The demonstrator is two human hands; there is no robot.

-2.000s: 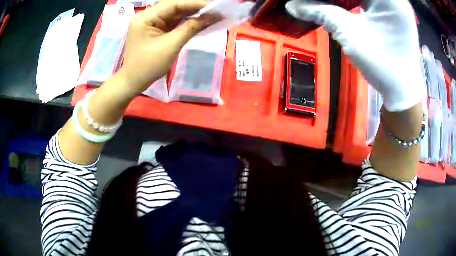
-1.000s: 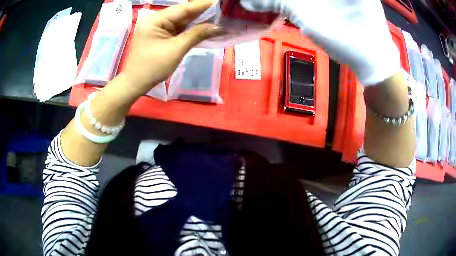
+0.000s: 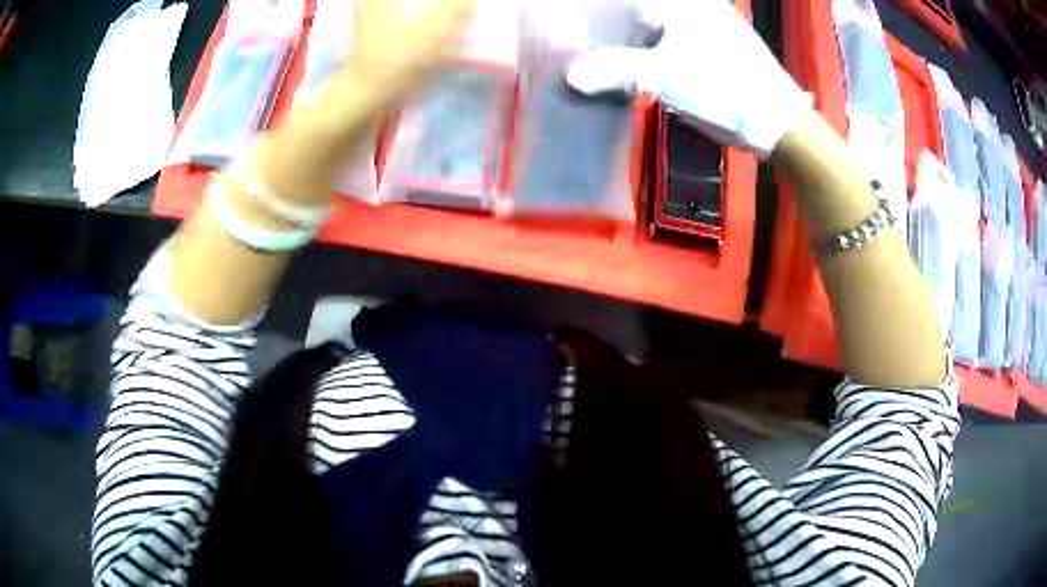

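My gloved right hand (image 3: 700, 75) is at the upper centre, its thumb and fingers on the upper part of a bagged handset (image 3: 572, 149). This handset is slightly blurred and lies over a pocket of the red-orange tray (image 3: 482, 241). My bare left hand (image 3: 408, 46) is blurred at the top edge; its fingers cannot be made out. Another bagged handset (image 3: 448, 138) lies just left of the held one. An unbagged black handset with red edges (image 3: 693, 178) sits in the pocket to the right, its top partly under my glove.
A bagged handset (image 3: 235, 98) lies at the tray's left end. A stack of white bags (image 3: 126, 103) is on the dark surface at far left. More bagged handsets (image 3: 936, 229) stand in rows in red trays at right. A blue container (image 3: 52, 367) is at lower left.
The handset held up at the top is now in a bag and lower, over the pocket where the white label showed. My right hand has come down with it; my left hand has moved up.
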